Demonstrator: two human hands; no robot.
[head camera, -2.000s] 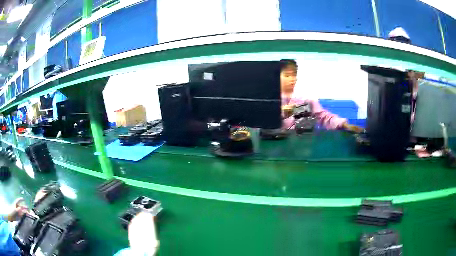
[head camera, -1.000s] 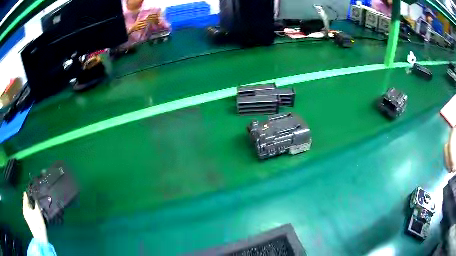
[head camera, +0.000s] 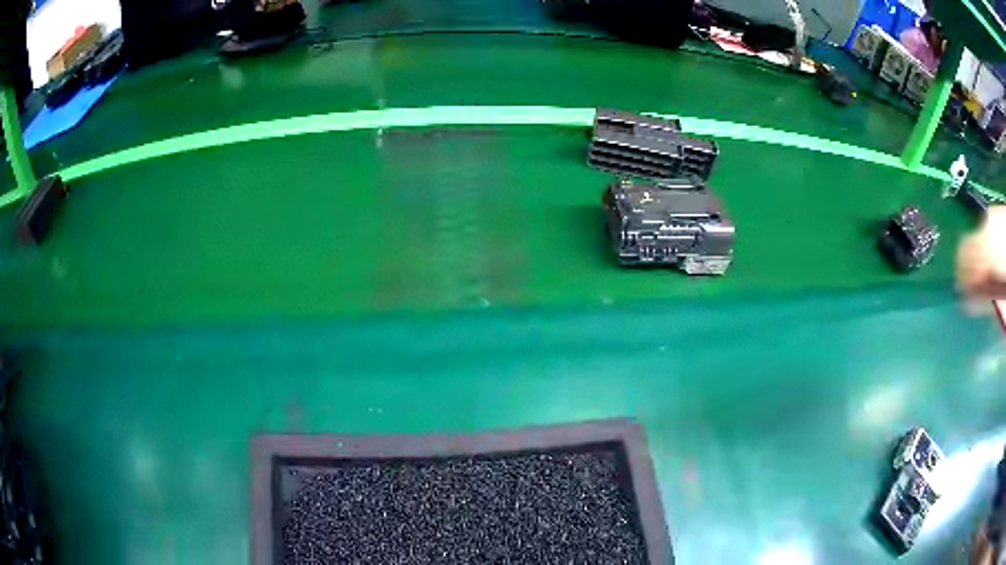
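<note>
Neither of my hands can be made out in the head view. The work tray (head camera: 441, 445) lies nearest in front of me, cut off by the bottom edge. It has a raised grey rim and a speckled black inside. Beyond it, right of centre, a dark grey unit (head camera: 670, 230) with an uneven top stands on the green surface. Ribbed black blocks (head camera: 651, 146) lie just behind it, by the pale green strip.
A silver-and-black unit (head camera: 909, 489) lies at lower right, and a small dark unit (head camera: 910, 238) farther back. A blurred hand (head camera: 984, 262) at the right edge appears to be another person's. A dark block (head camera: 41, 210) stands at far left, and a green post (head camera: 934, 110) at right.
The view has swung down over the tray. The hand with the light blue sleeve and the dark unit it touched at left are out of view. The hand at right shows higher up.
</note>
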